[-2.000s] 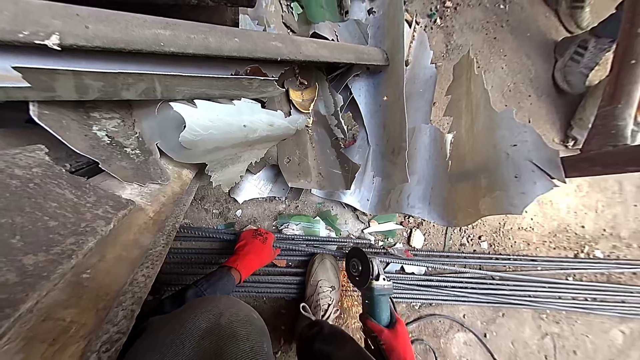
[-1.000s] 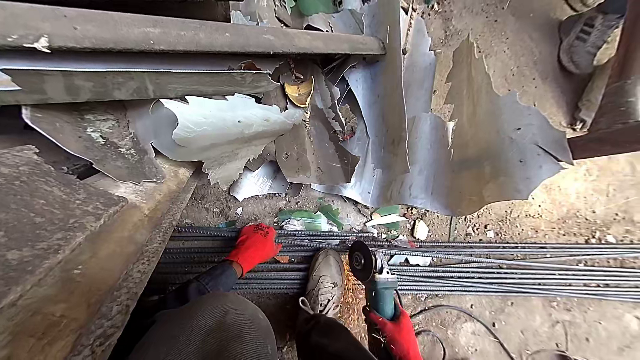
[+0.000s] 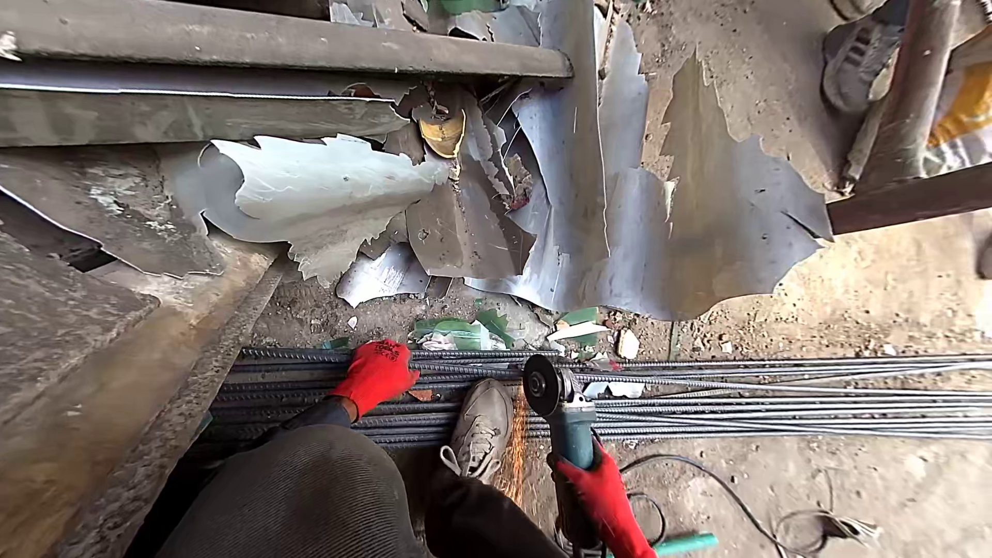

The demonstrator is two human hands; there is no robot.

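Note:
In a red glove, my left hand (image 3: 377,377) grips the ribbed steel rebars (image 3: 697,422) at their upper edge, left of my shoe. My right hand (image 3: 601,492), also red-gloved, holds an angle grinder (image 3: 573,434) by its body. The grinder's dark disc (image 3: 542,385) meets the upper rebars just right of the shoe (image 3: 482,426). Orange sparks (image 3: 515,457) stream down from there, beside the shoe. The shoe rests over the bundle of rebars. The exact point where disc and bar touch is hidden by the disc.
Jagged sheet metal scraps (image 3: 697,217) lie beyond the rebars. Metal beams (image 3: 271,43) stand at upper left, a heavy slab (image 3: 155,387) at left. A black cable (image 3: 721,480) curls at lower right, near a green tube (image 3: 682,544). Another person's shoe (image 3: 856,66) is at upper right.
The sparks beside the shoe show more strongly now than two seconds ago. Both hands keep about the same places, with the grinder still in my right hand.

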